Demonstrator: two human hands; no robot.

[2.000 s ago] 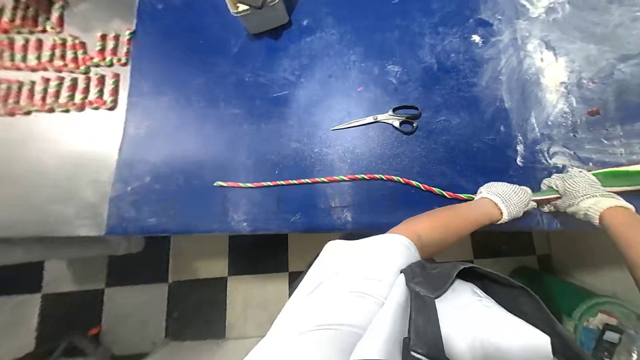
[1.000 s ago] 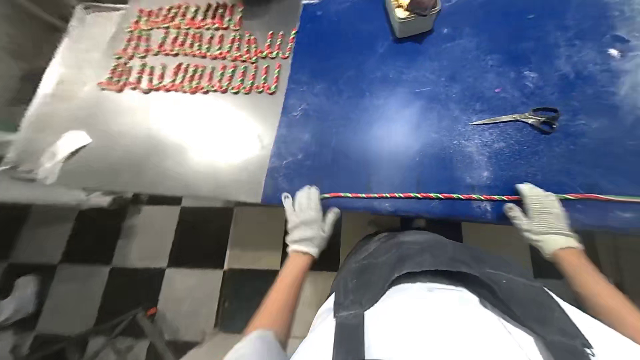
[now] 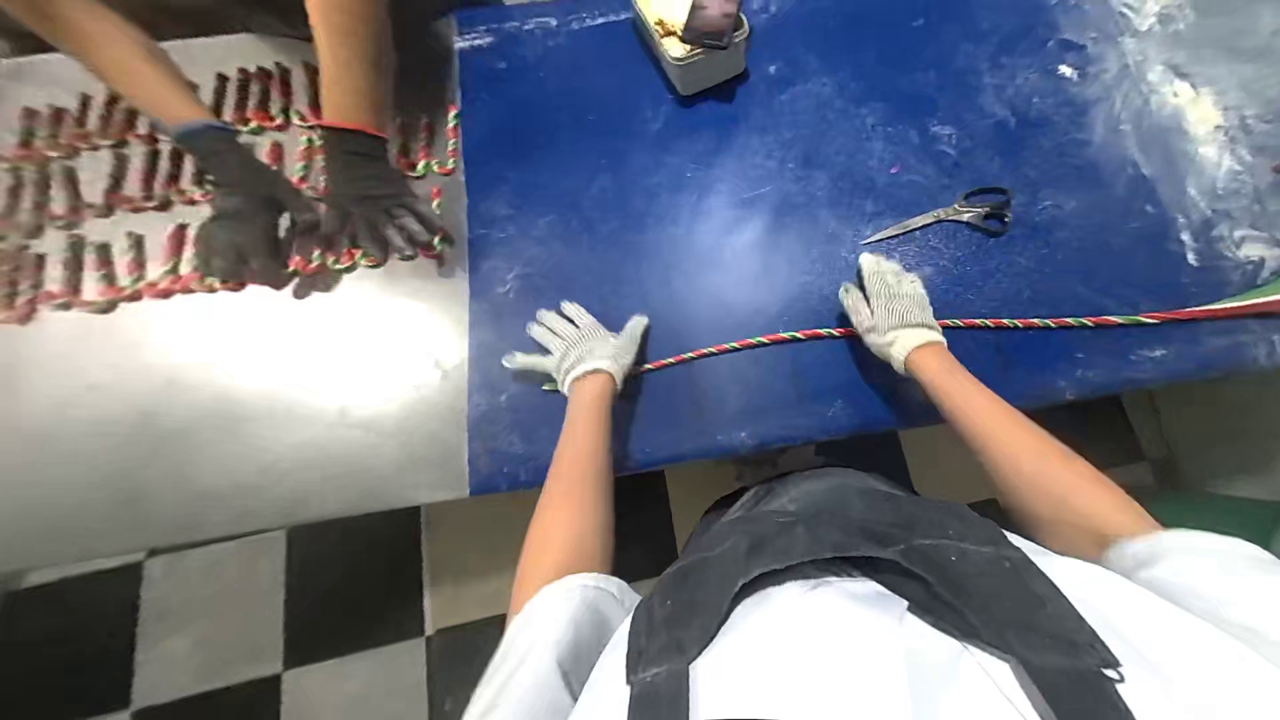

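Observation:
A long twisted candy rope [image 3: 745,345], striped red, green and white, runs across the blue table surface [image 3: 660,240] and widens at the right edge. My left hand [image 3: 580,347], in a white knit glove, lies flat over the rope near its left end, fingers spread; a green tip shows just past it. Palm down, my right hand [image 3: 890,308] rests on the rope farther right, in a matching glove with fingers extended. Neither hand is closed round the rope. Beyond my right hand lie metal scissors [image 3: 945,215] with dark handles, their blades pointing left.
At left, a co-worker's dark-gloved hands [image 3: 300,215] touch rows of striped candy canes [image 3: 125,270] on a metal table [image 3: 250,400]. A grey container [image 3: 700,68] stands at the far edge. White powdery residue [image 3: 1195,120] marks the upper right.
My left hand has moved from the front table edge onto the rope. The co-worker's gloved hands have come into view over the candy canes. The view has shifted.

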